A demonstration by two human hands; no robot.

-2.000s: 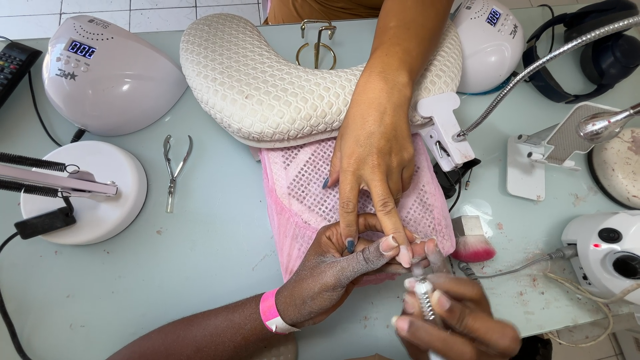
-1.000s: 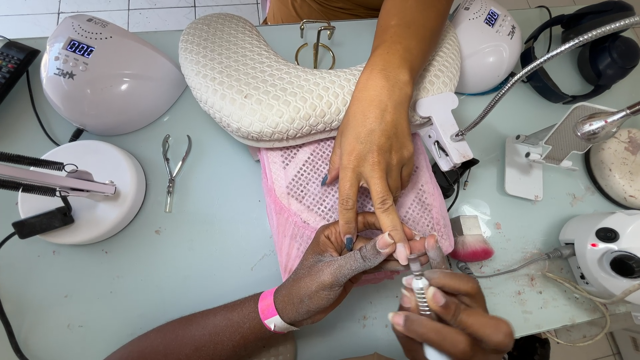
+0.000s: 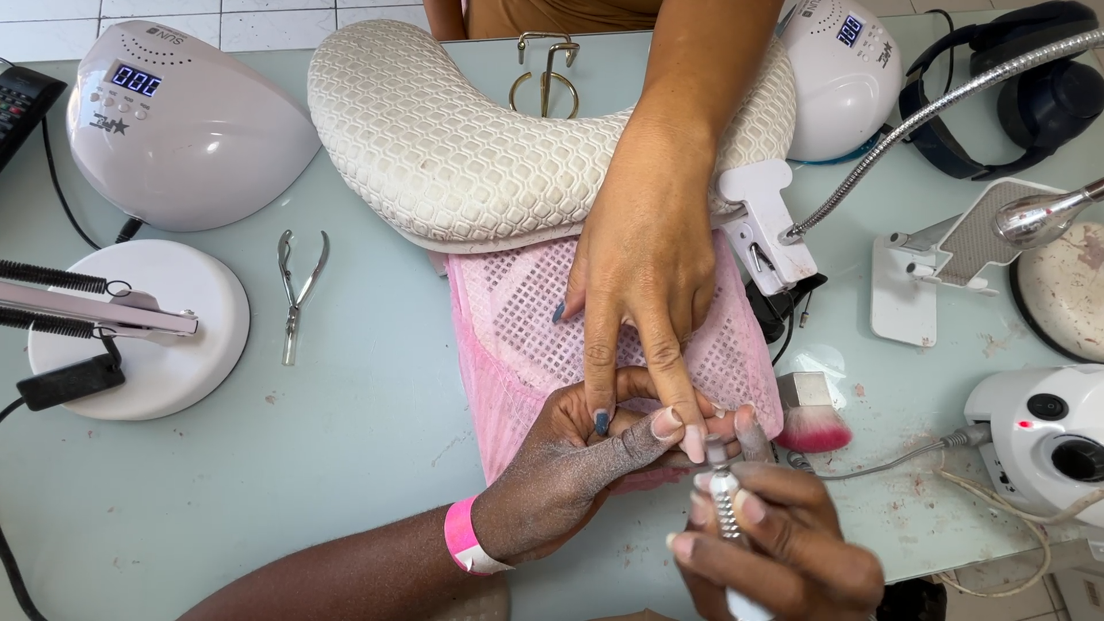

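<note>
My left hand, dusty and wearing a pink and white wristband, holds one finger of another person's hand between thumb and fingers. That finger's nail looks pale pink, while the person's thumb and another finger bear dark blue nails. In my right hand is an electric nail drill handpiece, its bit close beside the pale nail; whether they touch, I cannot tell. Beneath the hands lies a pink mesh dust-collector cover. A white textured cushion is under the person's forearm.
Metal cuticle nippers lie left, near a white lamp base and a nail lamp. Right are a pink-tipped dust brush, a drill control unit, a phone stand, headphones, another nail lamp and a clamp.
My right hand and the handpiece have shifted slightly beside the finger. My left hand keeps its hold, and the other person's hand stays in nearly the same place.
</note>
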